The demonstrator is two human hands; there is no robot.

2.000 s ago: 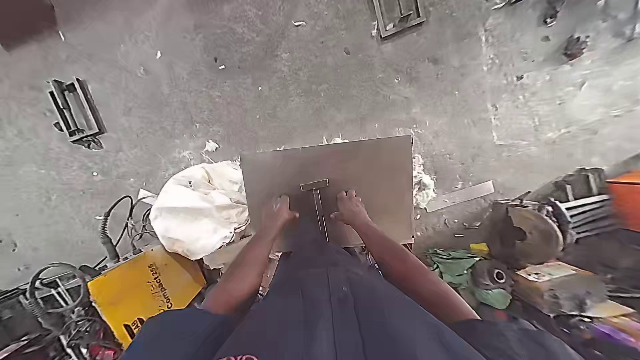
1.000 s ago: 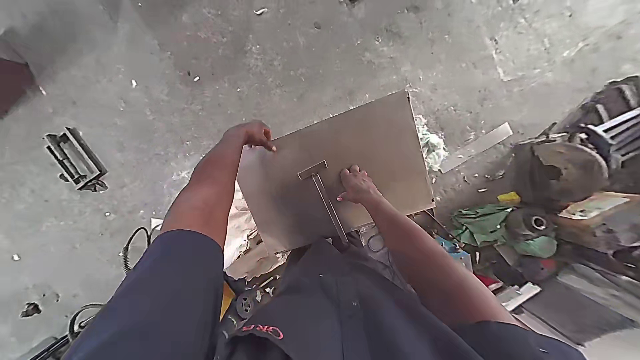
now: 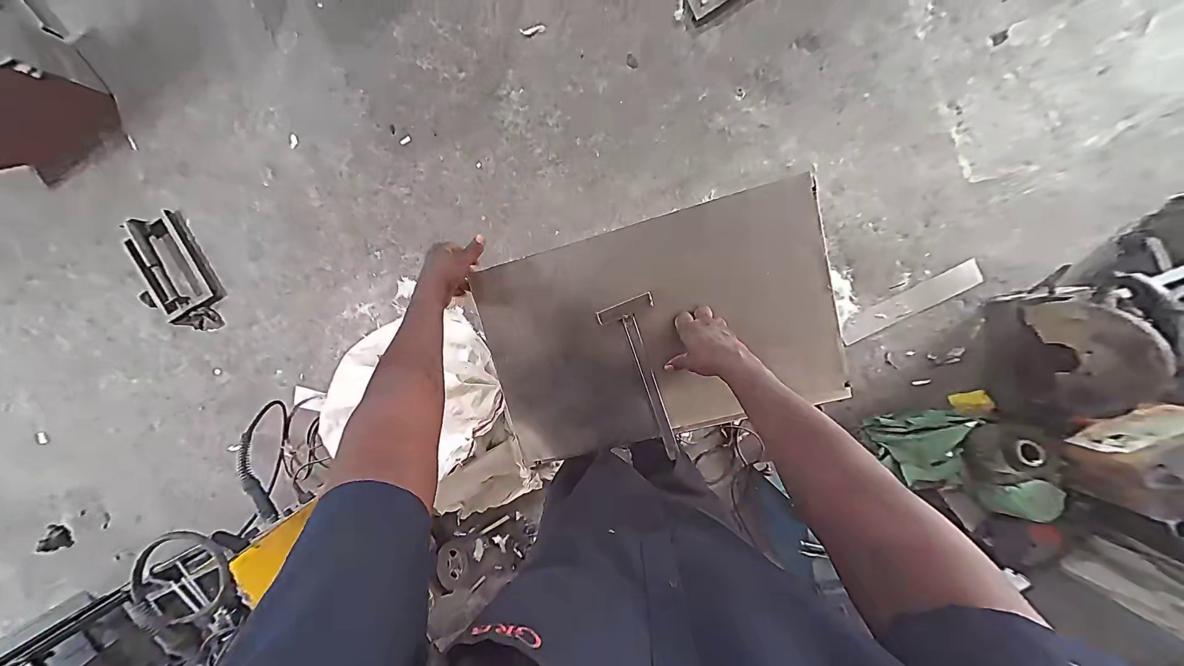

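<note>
A flat rectangular metal sheet (image 3: 740, 250) lies tilted in front of my body. Across it rests a T-shaped metal tool (image 3: 647, 370), its head on the sheet and its stem pointing toward me. My left hand (image 3: 453, 268) is at the sheet's far left corner, thumb apart, the other fingers partly hidden; whether it grips the edge is unclear. Just right of the T-shaped tool, my right hand (image 3: 708, 344) lies on the sheet with its fingers spread.
A white sack (image 3: 472, 361) sits left of the sheet, near a yellow machine (image 3: 273, 555) and cables. A metal frame (image 3: 173, 268) lies on the floor at left. To the right are a metal strip (image 3: 916, 301), green cloth (image 3: 916, 444) and a round metal disc (image 3: 1124, 356).
From both hands beside the T-shaped tool, my left hand has moved out to the sheet's far left corner. The sheet and tool have turned from their earlier, straighter position.
</note>
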